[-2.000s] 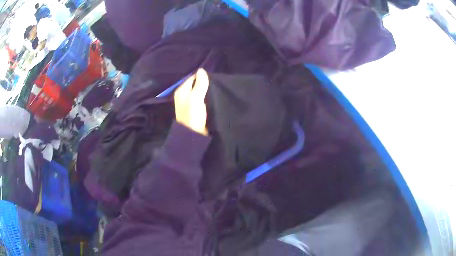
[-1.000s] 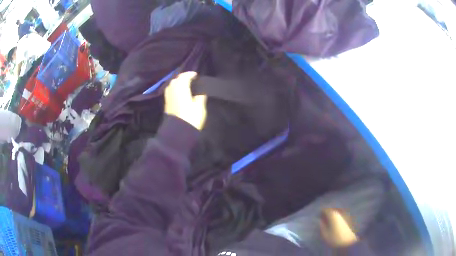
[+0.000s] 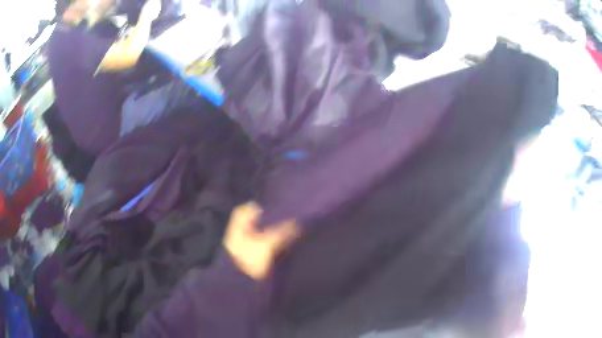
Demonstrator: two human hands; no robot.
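Observation:
A dark purple garment with a black inner side (image 3: 396, 218) is spread taut across the front, raised at the upper right. My left hand (image 3: 257, 241) pinches its near-left edge, thumb and fingers closed on the cloth. My right hand (image 3: 518, 168) is a blurred, washed-out pinkish patch at the garment's right edge, where the cloth is held up; its fingers are not clear. More dark cloth (image 3: 158, 237) lies bunched at the left, with a thin blue strip (image 3: 138, 197) on it.
Shiny purple cloth (image 3: 303, 72) is heaped beyond the garment. The table's blue edge (image 3: 188, 79) shows at upper left, its white top (image 3: 561, 277) at right. Another person's hand (image 3: 132, 46) is at the top left. Red and blue baskets (image 3: 20, 165) stand at the far left.
The garment piece is now lifted and stretched out to the right. My left hand has moved down and grips its edge. My right hand has risen from the lower right. The view has shifted.

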